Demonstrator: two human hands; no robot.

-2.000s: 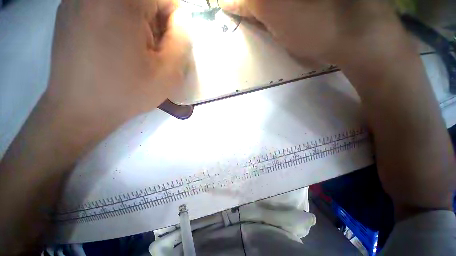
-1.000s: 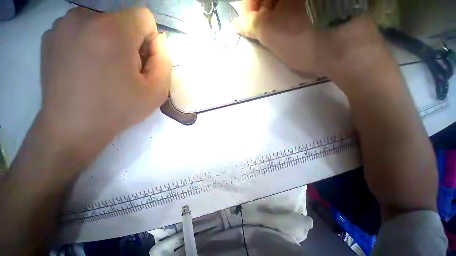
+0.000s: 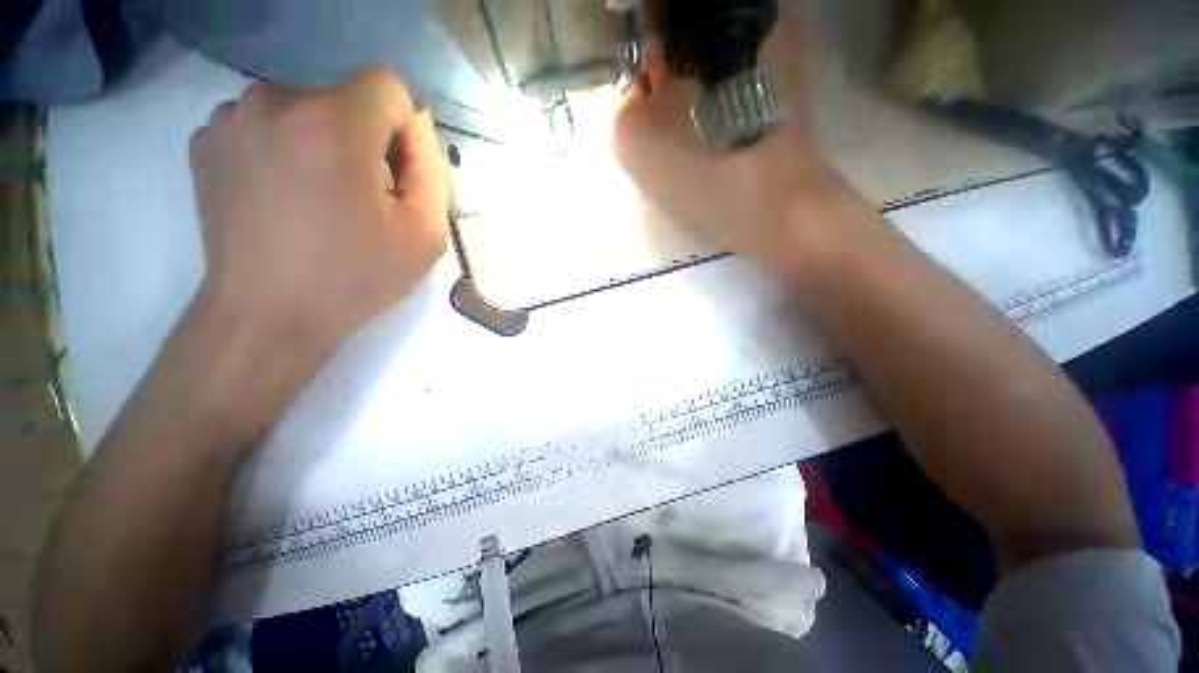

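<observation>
Grey-blue fabric (image 3: 349, 40) lies at the upper left and reaches towards the brightly lit needle area (image 3: 562, 116). My left hand (image 3: 322, 197) is curled over the fabric's near edge, left of the needle, with its fingertips mostly hidden. My right hand (image 3: 717, 164) is just right of the needle, partly behind the ridged tension knob (image 3: 736, 108). Its fingers are lost in glare and behind the machine, so its hold cannot be seen. A brown-grey curved tab (image 3: 489, 310) lies at the rounded corner of the machine bed.
Dark-handled shears (image 3: 1115, 191) lie at the right. A printed ruler scale (image 3: 434, 497) runs along the white tabletop's front. Worn wood or cardboard (image 3: 29, 302) borders the left. Blue plastic (image 3: 1144, 473) is below right. A white strip (image 3: 497, 611) hangs at bottom centre.
The view has shifted, bringing more of the fabric, machine head, left border and shears into sight. Both hands appear lower in the picture and remain on either side of the needle.
</observation>
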